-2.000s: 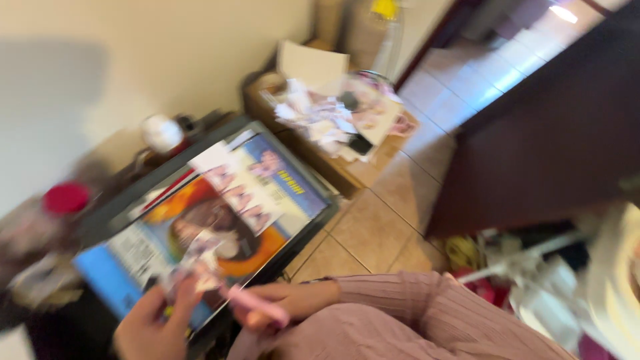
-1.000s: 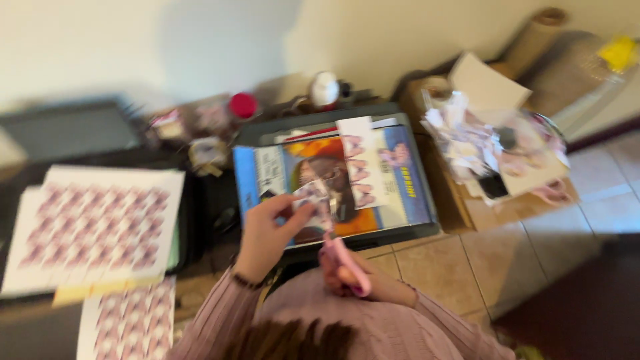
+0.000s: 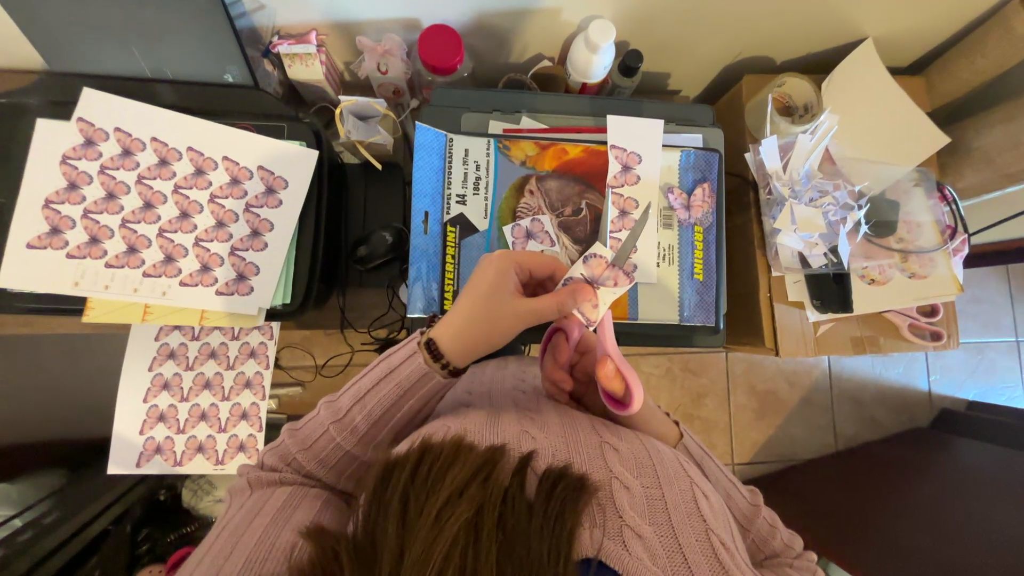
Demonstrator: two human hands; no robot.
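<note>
Between thumb and fingers, my left hand [image 3: 512, 308] holds a small paper piece with a printed butterfly [image 3: 602, 276]. My right hand [image 3: 580, 372] has its fingers in the handles of pink scissors [image 3: 620, 372], whose parted blades reach up around the paper. Beneath them lies a Masterprint photo paper pack [image 3: 500, 200] on a dark grey printer-like case [image 3: 560, 100]. On the pack are a small butterfly square [image 3: 530, 234], a strip of printed butterflies [image 3: 636, 152] and a cut-out butterfly [image 3: 691, 202].
Butterfly sheets [image 3: 180, 192] are stacked at left, with another sheet [image 3: 200, 400] below. A black mouse [image 3: 379, 246] and cables sit beside the pack. Bottles [image 3: 590, 56] and a red-lidded jar [image 3: 441, 52] stand behind. At right, a cardboard box [image 3: 748, 320] bears a bag of paper scraps [image 3: 808, 192].
The view has swung left and steadied, so the butterfly sheets at left show. Both hands remain together at the scissors and the small paper piece.
</note>
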